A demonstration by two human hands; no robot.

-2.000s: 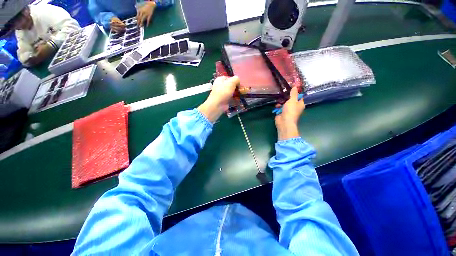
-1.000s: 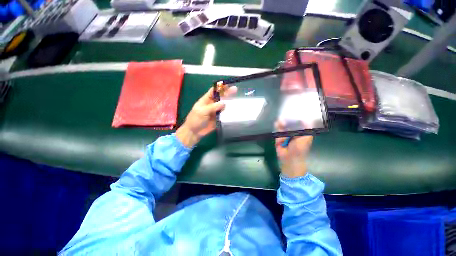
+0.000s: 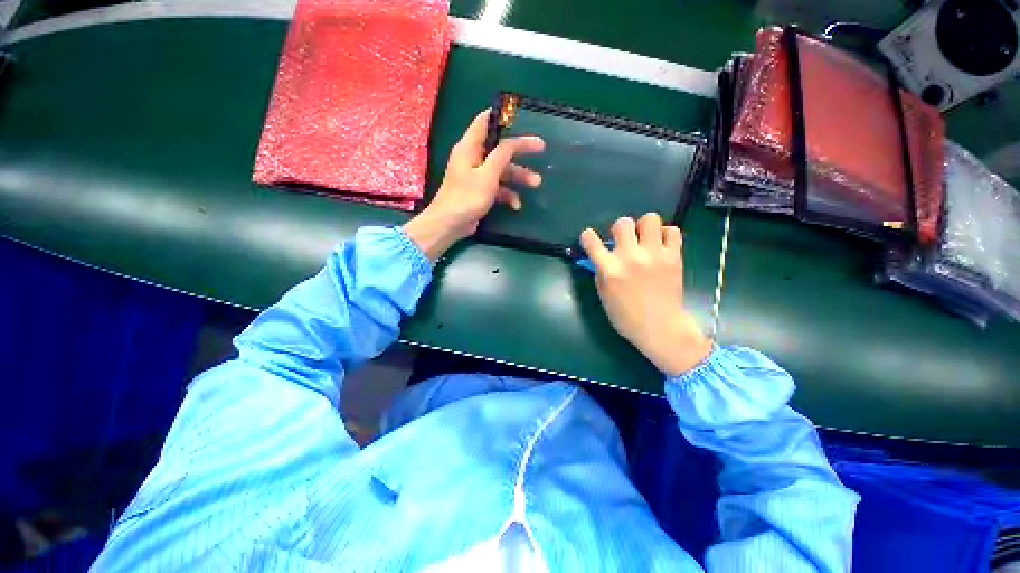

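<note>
A black-bordered touch panel (image 3: 604,168) lies on or just above the green bench in front of me, clear in the middle. A small orange-gold flex tail (image 3: 509,110) shows at its upper left corner. My left hand (image 3: 475,179) grips the panel's left edge, with fingers spread over the glass. My right hand (image 3: 643,280) is at the panel's near edge, right of its middle, closed on a small blue hand tool (image 3: 588,264). The tool is mostly hidden by the fingers.
Red bubble bags (image 3: 352,101) lie at the left. At the right, another black-bordered panel (image 3: 856,134) lies on stacked red bags, with clear bubble bags (image 3: 971,241) beside it. A grey-white box with a round black face (image 3: 971,39) stands behind. The bench's curved front edge is near me.
The panel has come off the right stack, been turned and lowered to the bench in front of me. My right hand has moved to its near edge. The view has tilted down.
</note>
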